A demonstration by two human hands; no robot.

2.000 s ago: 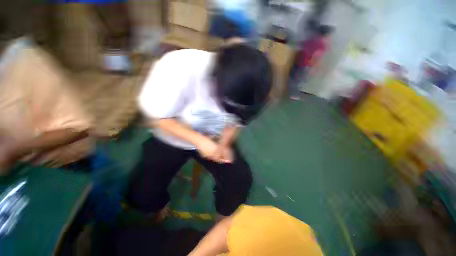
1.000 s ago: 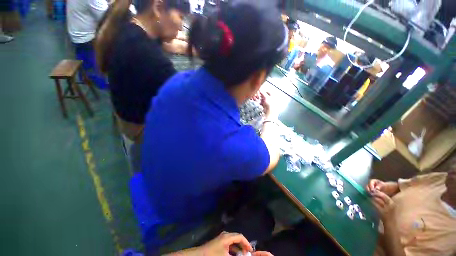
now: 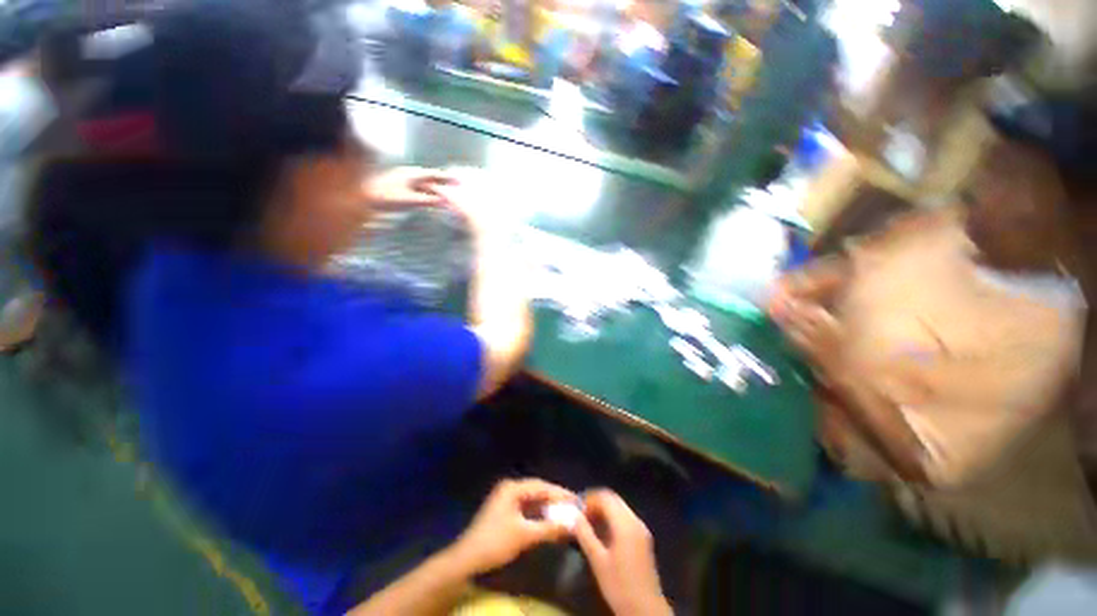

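Observation:
My left hand (image 3: 511, 525) and my right hand (image 3: 620, 548) are together at the bottom centre, just off the table's edge and above my lap. Their fingertips pinch a small white unit (image 3: 562, 514) between them. It is blurred, and whether a clear bag is around it cannot be told. A cluster of loose white units (image 3: 722, 355) lies on the green tabletop (image 3: 638, 391). Left of it is a heap of glinting bagged units (image 3: 589, 283).
A person in blue (image 3: 325, 409) sits at the left, an arm over the table beside a blurred grey tray (image 3: 403, 255). A person in peach (image 3: 950, 349) sits at the right. A dark conveyor line with green metal parts (image 3: 577, 150) runs behind the table.
The view has swung right and the table now lies nearer the centre. My hands, cut off at the bottom edge before, now show more fully, with the white unit between the fingers.

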